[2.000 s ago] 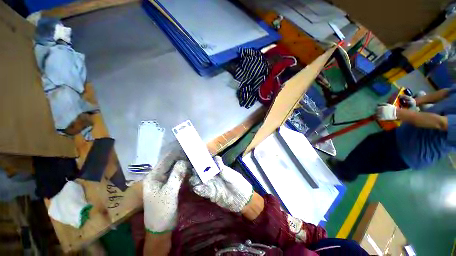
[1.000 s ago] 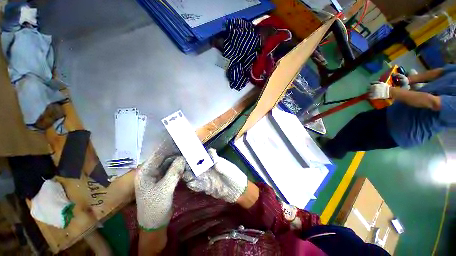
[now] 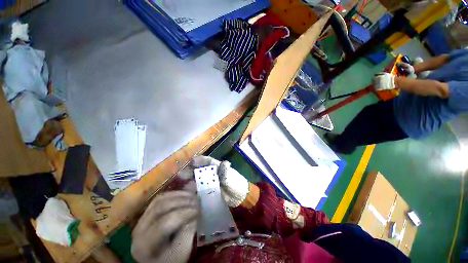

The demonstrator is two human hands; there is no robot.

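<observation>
A flat metal plate [image 3: 213,208] with several small holes near its ends is over my lap, just off the table's front edge. My right hand [image 3: 230,181], in a white knitted glove, holds its upper end and right side. My left hand [image 3: 167,226], also gloved, is motion-blurred at the plate's left edge; its grip cannot be made out. Stacked white plates [image 3: 128,149] lie overlapping on the grey tabletop, near the front wooden edge.
A pale blue rag [image 3: 25,77] and spare glove [image 3: 55,221] lie left. Blue-edged sheets [image 3: 192,38] and striped cloth [image 3: 238,51] are at the back. A cardboard flap [image 3: 285,67] stands right, beside a blue-rimmed tray [image 3: 328,198]. A person [image 3: 423,100] handles orange-red equipment.
The plate has come down and back from the table edge to over my lap, now showing a greyer face with more holes. My left hand has moved lower and is blurred.
</observation>
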